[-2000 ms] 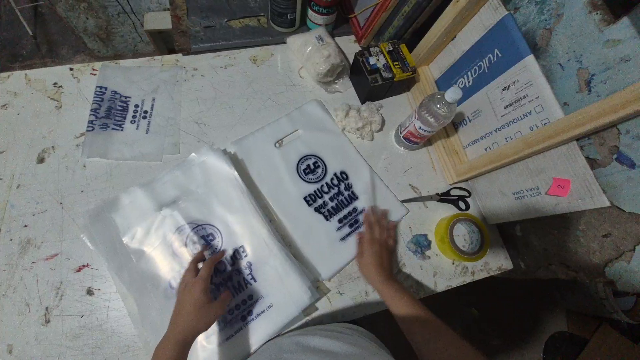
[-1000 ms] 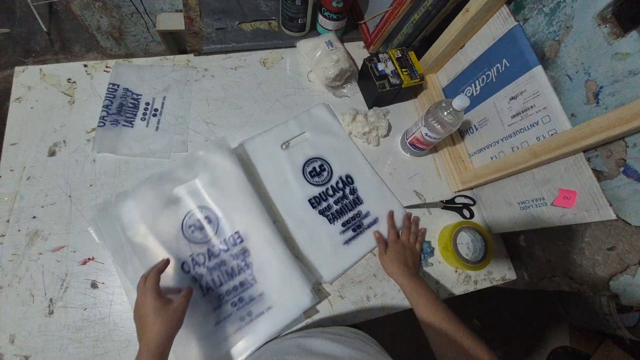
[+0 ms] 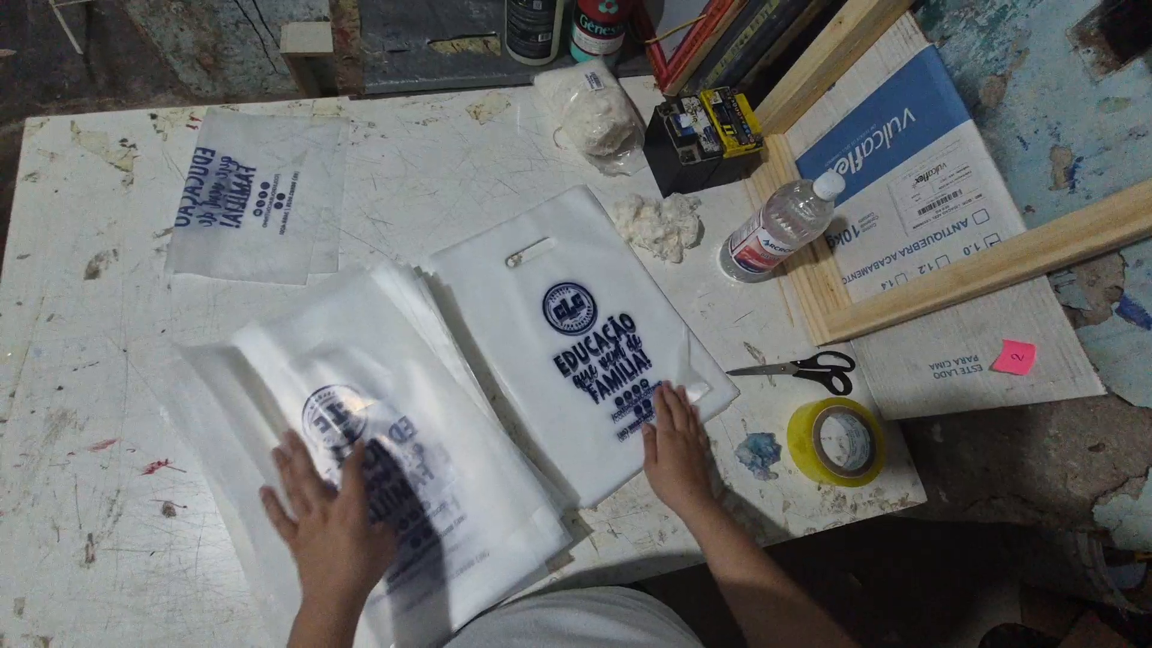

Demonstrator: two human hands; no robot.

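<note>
Two stacks of printed translucent plastic bags lie side by side on a white worktable. My left hand point(image 3: 328, 522) rests with fingers apart on the left stack point(image 3: 486, 450), whose top bag shows its print mirrored. On the right stack point(image 3: 504, 315), the dark blue print reads the right way round below a die-cut handle slot. My right hand point(image 3: 677, 450) touches that stack's lower right corner, near the small print, and grips nothing. More printed plastic point(image 3: 252, 243) lies flat at the table's upper left.
Right of the stacks are black-handled scissors point(image 3: 823, 367), a roll of yellow tape point(image 3: 799, 441), a clear bottle point(image 3: 778, 229), crumpled white cloth point(image 3: 661, 225), a black battery point(image 3: 670, 162) and a bagged white bundle point(image 3: 594, 121). A wooden frame point(image 3: 981, 274) leans over a cardboard box point(image 3: 909, 153).
My left hand has moved from the left stack's lower left edge onto its printed part. My right hand stays by the right stack's lower right corner.
</note>
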